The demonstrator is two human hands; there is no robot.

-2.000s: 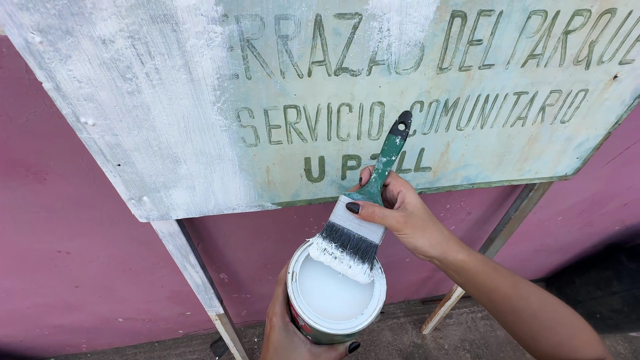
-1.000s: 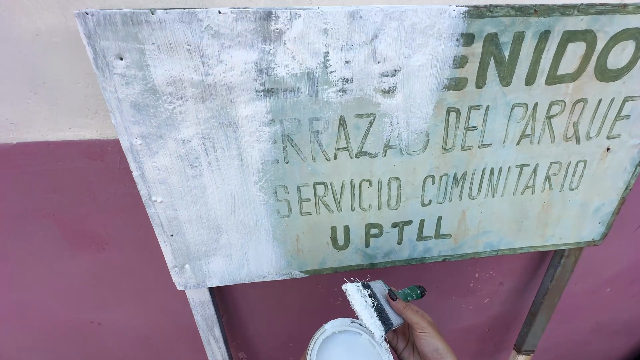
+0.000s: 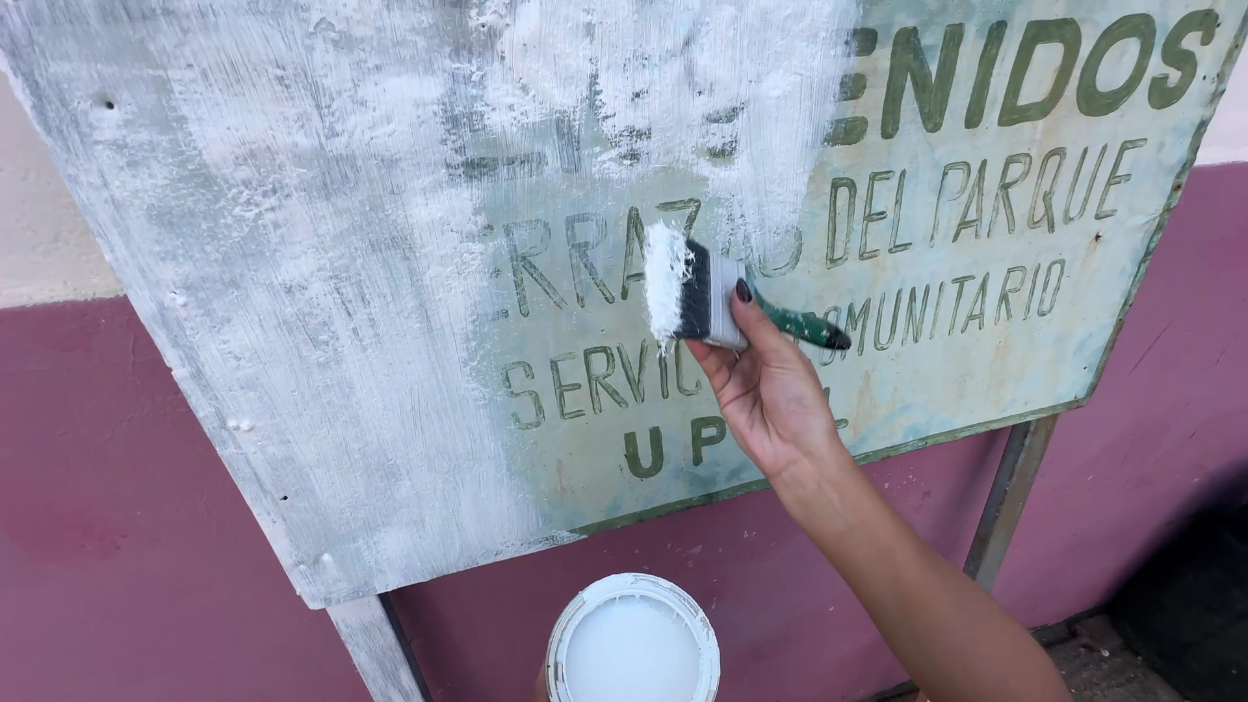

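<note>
In my right hand is a flat paintbrush, gripped at its metal ferrule, its green handle pointing right and its bristles, loaded with white paint, pointing left. The brush is in front of the lettered middle of a metal sign board; whether it touches the board I cannot tell. White paint covers the board's left part and reaches over some upper letters. Below the board's lower edge is an open can of white paint. Of my left hand only a sliver shows at the can's left side; its fingers are hidden.
The sign stands on two posts, a white-streaked left one and a bare right one. Behind it is a wall, pink below and pale above. A dark object lies at the lower right.
My right hand has lifted the brush from the can's mouth up in front of the sign. The bristles have turned from pointing down to pointing left. The view has shifted.
</note>
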